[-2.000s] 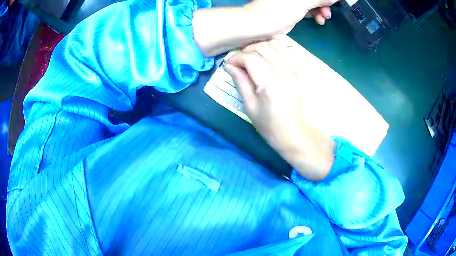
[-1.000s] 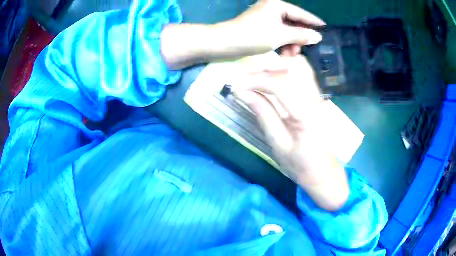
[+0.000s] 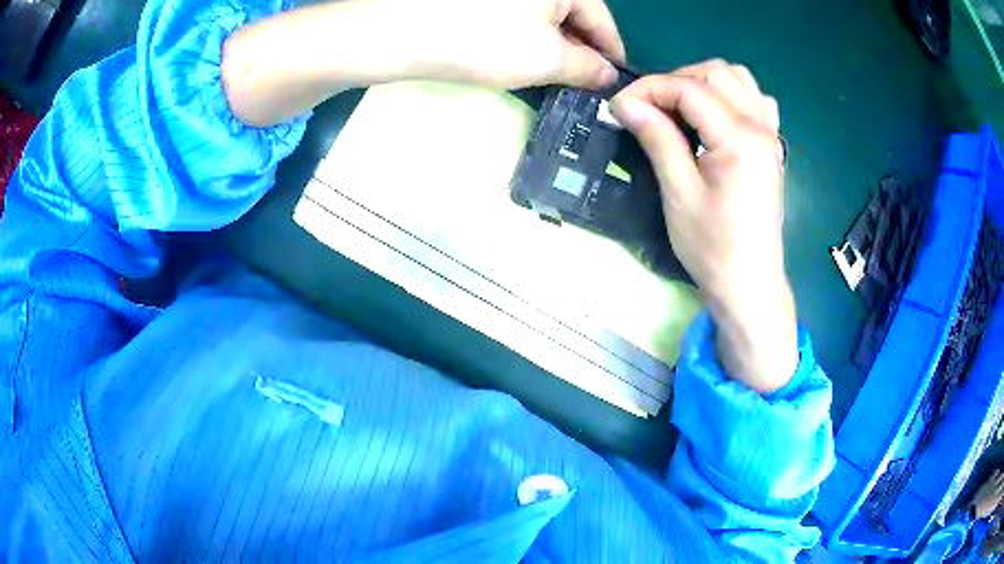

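Note:
A black device housing (image 3: 561, 165) lies on the white sheet stack (image 3: 440, 209), toward its back right. Small pale and silver patches show inside it. My left hand (image 3: 539, 44) is at the housing's top edge, its fingertips pinched close to my right fingertips. My right hand (image 3: 716, 154) lies over the housing's right part and hides much of it. A small pale piece shows at my right fingertips; whether I hold it or it is part of the housing, I cannot tell.
A blue parts bin (image 3: 925, 331) with black plates stands at the right. Loose black plates (image 3: 881, 253) lie beside it on the dark-green bench (image 3: 815, 99). A dark object is at the top right edge. Another person's hand (image 3: 991, 491) shows at the lower right edge.
The housing has come onto the white sheet stack from its right side. My right hand has moved up and right from the sheet's near part to the housing. The small dark thing at my right fingertips no longer shows.

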